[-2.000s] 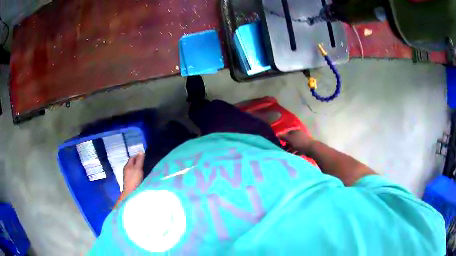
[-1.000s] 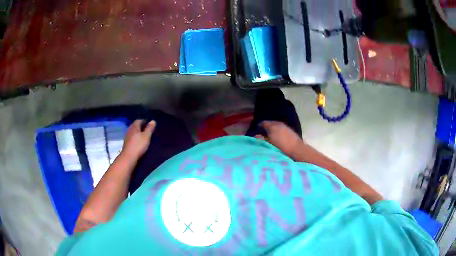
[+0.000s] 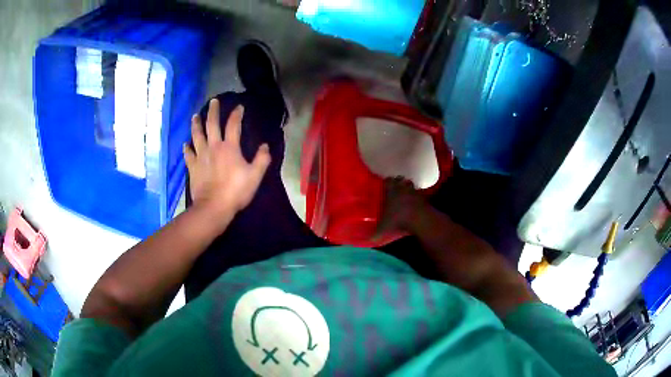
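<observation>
My left hand (image 3: 225, 163) lies with fingers spread on my dark-trousered left knee and holds nothing. My right hand (image 3: 401, 206) is at the edge of the red plastic stool (image 3: 340, 158) between my legs; it is dark and blurred, and its fingers cannot be made out clearly. The stool has a large opening. Right of it, blue plates (image 3: 496, 96) lie overlapped on the dark machine base. More blue plates (image 3: 364, 20) show at the top edge.
A blue bin (image 3: 103, 202) with pale plate stacks (image 3: 131, 114) stands on the floor at left. The drill press table (image 3: 581, 177) is at right, with a blue segmented coolant hose (image 3: 591, 287) at its front. A pink stool (image 3: 24, 245) is at far left.
The view has turned and come closer to the stool and machine base. My left hand has gone from the bin's edge to my knee, fingers spread. More of the red stool shows beside my right hand.
</observation>
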